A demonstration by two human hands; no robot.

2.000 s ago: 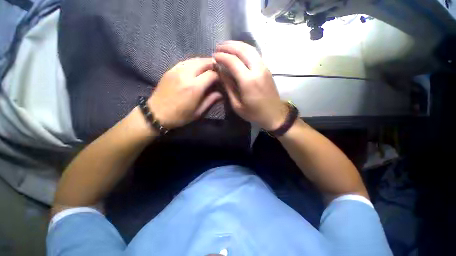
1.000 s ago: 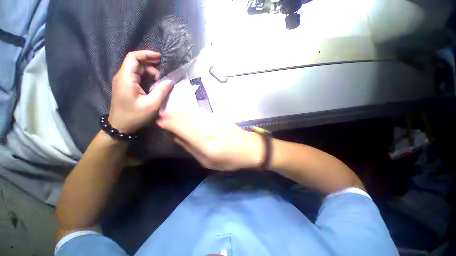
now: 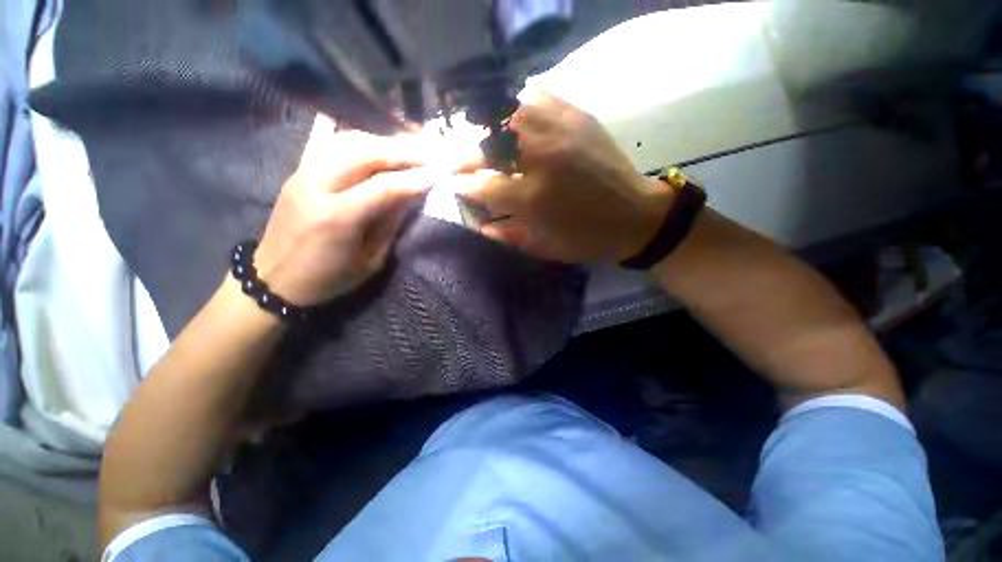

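A large dark grey patterned garment panel lies under both hands and hangs over the table's front edge. A small glaring white cloth piece, likely a pocket bag, shows between the hands below the needle area. My left hand presses its fingertips on the white cloth from the left. My right hand has bent fingers at the cloth's right side, beside the dark presser foot area. Glare hides the fingertips' exact hold and the needle.
The sewing machine head hangs close above the fingertips, blurred. The white machine table extends to the right, with a dark seam line across it. Pale cloth folds hang at the left edge.
The hands have moved from the table's front edge up under the machine head. The panel has turned and now spreads below the hands. The white cloth is now mostly covered.
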